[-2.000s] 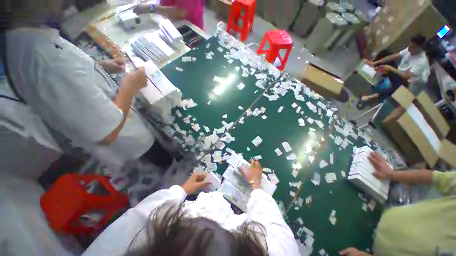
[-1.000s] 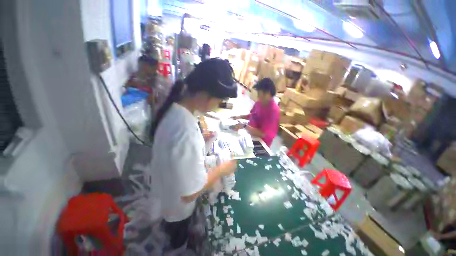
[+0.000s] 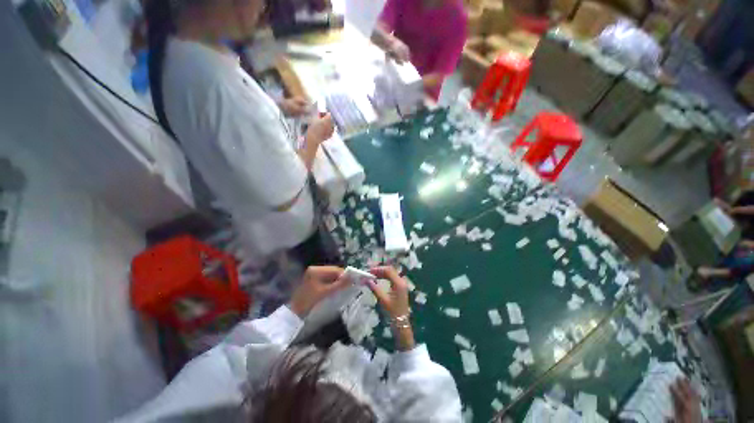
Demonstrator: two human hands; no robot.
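Observation:
My left hand [image 3: 319, 286] and my right hand [image 3: 392, 292] are close together near the table's near edge. Between their fingertips they hold a small white piece [image 3: 357, 274], perhaps a label sheet; its print is too blurred to read. A pale flat area shows just below the left fingers, unclear what it is. A slim white product box [image 3: 393, 223] lies alone on the green table [image 3: 513, 268] beyond my hands, with small dark print on its face.
White paper scraps [image 3: 460, 284] litter the table. A worker in white [image 3: 231, 124] stands at left by piled white boxes [image 3: 337, 165]. Another hand [image 3: 684, 401] rests by a box row [image 3: 653, 395] at lower right. Red stools [image 3: 183, 279] stand at left and beyond the table.
The view swung up, then back down. The several boxes under my hands earlier are gone from there; both hands now hold a small white piece. A single box lies farther forward.

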